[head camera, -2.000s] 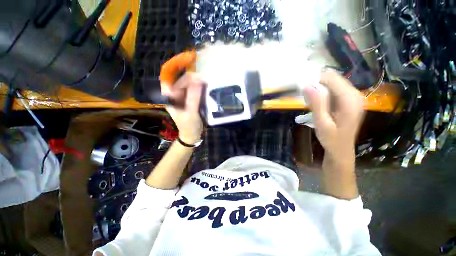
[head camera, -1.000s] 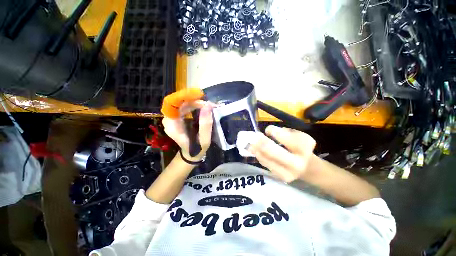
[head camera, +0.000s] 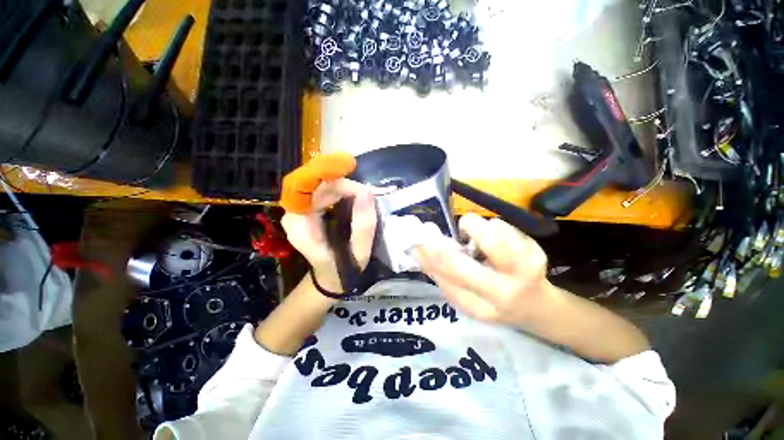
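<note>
A camera housing (head camera: 438, 199) is held over my lap at the bench edge, its hollow black opening facing up and its silver-white face with a dark window towards me. A black antenna sticks out to its right. My left hand (head camera: 331, 228), with orange finger cots, grips the housing's left side. My right hand (head camera: 490, 268) presses a small white wiping cloth (head camera: 404, 236) against the face and partly covers the window. The fingertips under the cloth are hidden.
Stacked housings with antennas (head camera: 73, 103) lie at left beside a black parts tray (head camera: 245, 94). Small fittings (head camera: 395, 47) are heaped behind. A pistol-grip tool (head camera: 602, 142) lies at right, near tangled cable pigtails (head camera: 731, 163). A box of housings (head camera: 94, 344) stands below left.
The housing has come down from its blurred, raised position and turned opening upward. My right hand moved from the antenna side to the face, and the cloth has since shifted higher on it.
</note>
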